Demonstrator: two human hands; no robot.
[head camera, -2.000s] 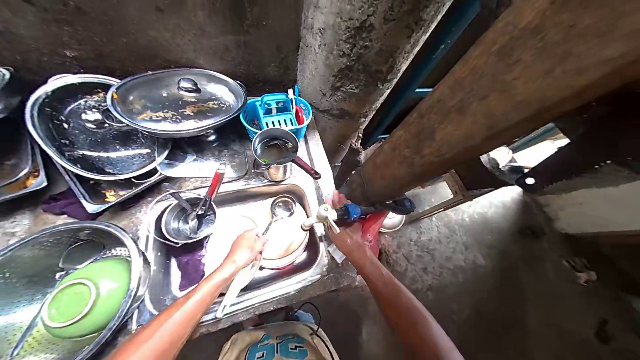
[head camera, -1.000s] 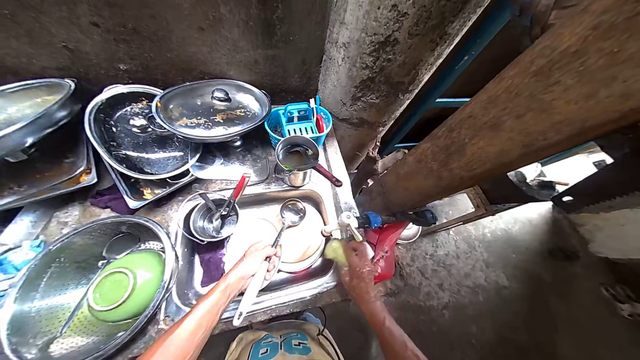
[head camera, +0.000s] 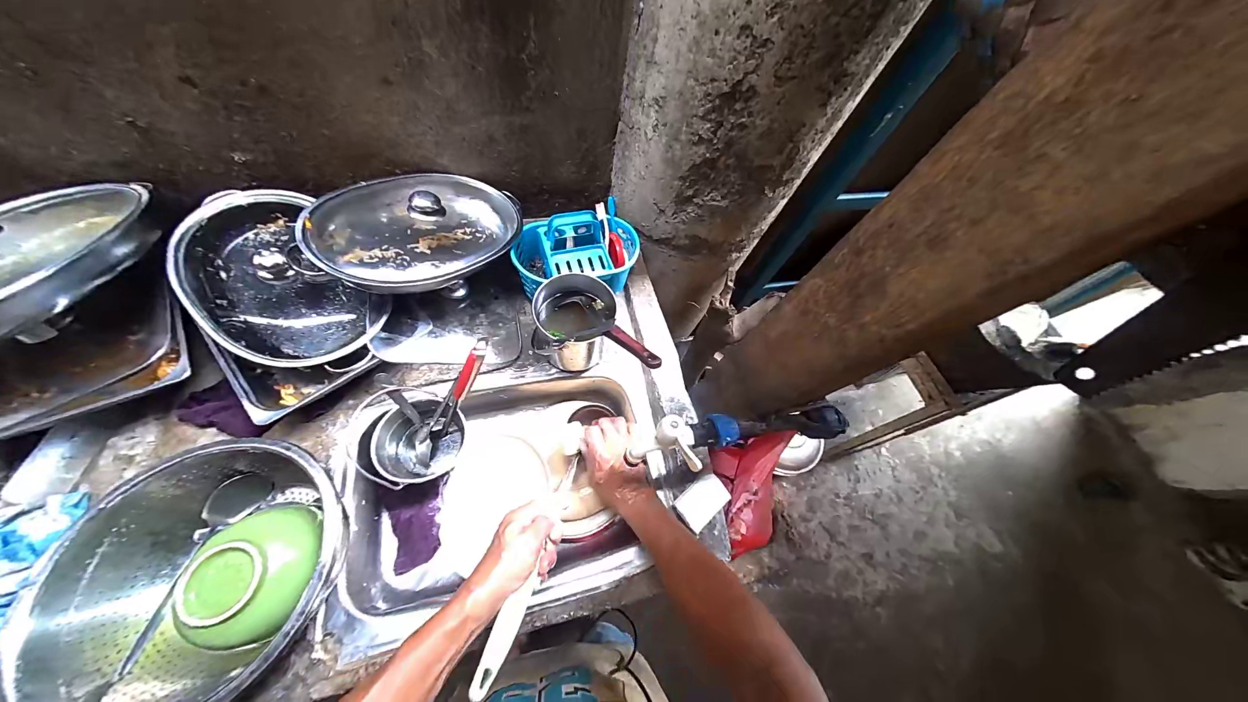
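My left hand (head camera: 525, 551) grips the pale handle of a ladle (head camera: 502, 634) over the front of a stainless-steel sink (head camera: 366, 595). At the ladle's far end is my right hand (head camera: 611, 458), beside the white faucet (head camera: 673, 431); its fingers are curled around something, and the ladle's bowl is hidden. Below the hands lie pale dishes (head camera: 492, 478) in the sink. Metal pots (head camera: 390, 448) with red-handled utensils stand in its left part, above a purple cloth (head camera: 414, 526).
A large metal colander (head camera: 327, 546) with a green bowl (head camera: 278, 565) stands at left. Oval pans and a glass lid (head camera: 409, 234) lie behind. A blue basket (head camera: 575, 249) and small saucepan (head camera: 575, 310) are at the back right. A red plastic bag (head camera: 756, 492) hangs beyond the faucet.
My right hand has moved left from beside the faucet to the ladle's far end. A yellowish thing showed in it a second ago. My left hand still holds the ladle.
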